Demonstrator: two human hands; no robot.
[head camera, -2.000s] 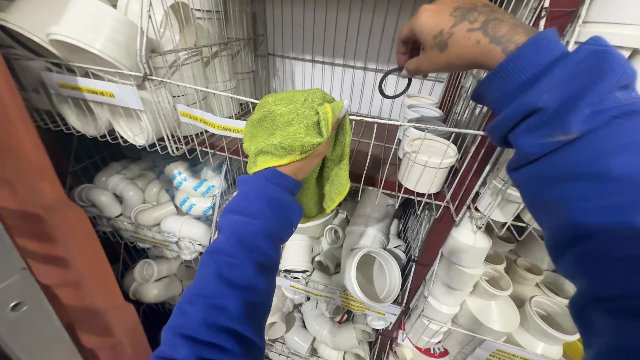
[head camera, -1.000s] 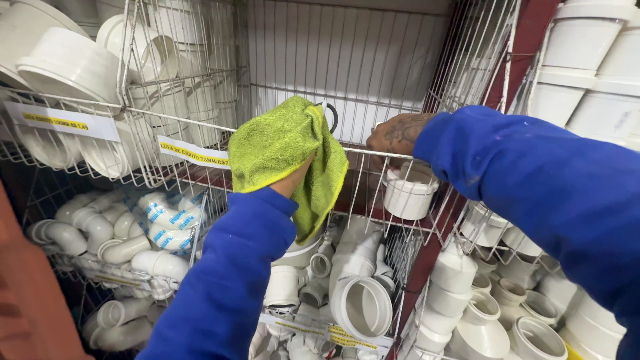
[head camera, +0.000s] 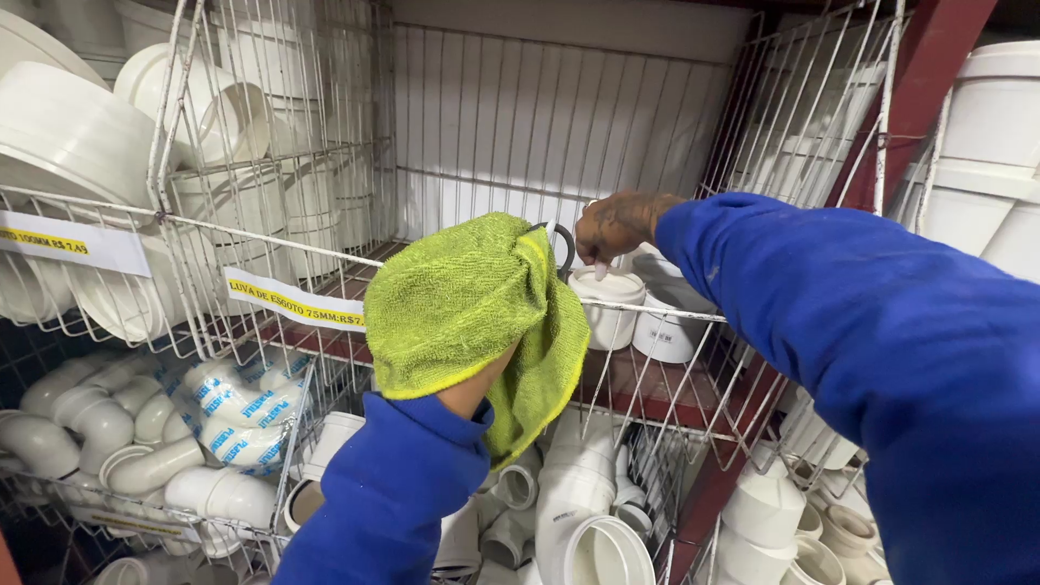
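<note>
A green microfiber cloth (head camera: 455, 301) covers most of my left hand (head camera: 479, 382), whose fingers are hidden beneath it. A black rubber ring (head camera: 564, 248) sticks out at the cloth's right edge, beside a small white tip. My right hand (head camera: 621, 227) reaches over the wire basket's front rail, its fingers down at the top of a white PVC fitting (head camera: 608, 313). Whether they grip it cannot be told. Another white fitting with a small label (head camera: 670, 325) stands just right of it, partly behind my sleeve.
Wire baskets (head camera: 268, 236) with price strips hold large white PVC fittings at left. White elbows (head camera: 89, 422) and pipe fittings (head camera: 605, 552) fill the lower baskets. A dark red upright (head camera: 910, 106) stands at right, with more white fittings (head camera: 995, 146) beyond.
My right hand held the black ring up two seconds ago; the ring is now at the cloth by my left hand. My right hand has moved down to the white fittings. The view is nearer the basket.
</note>
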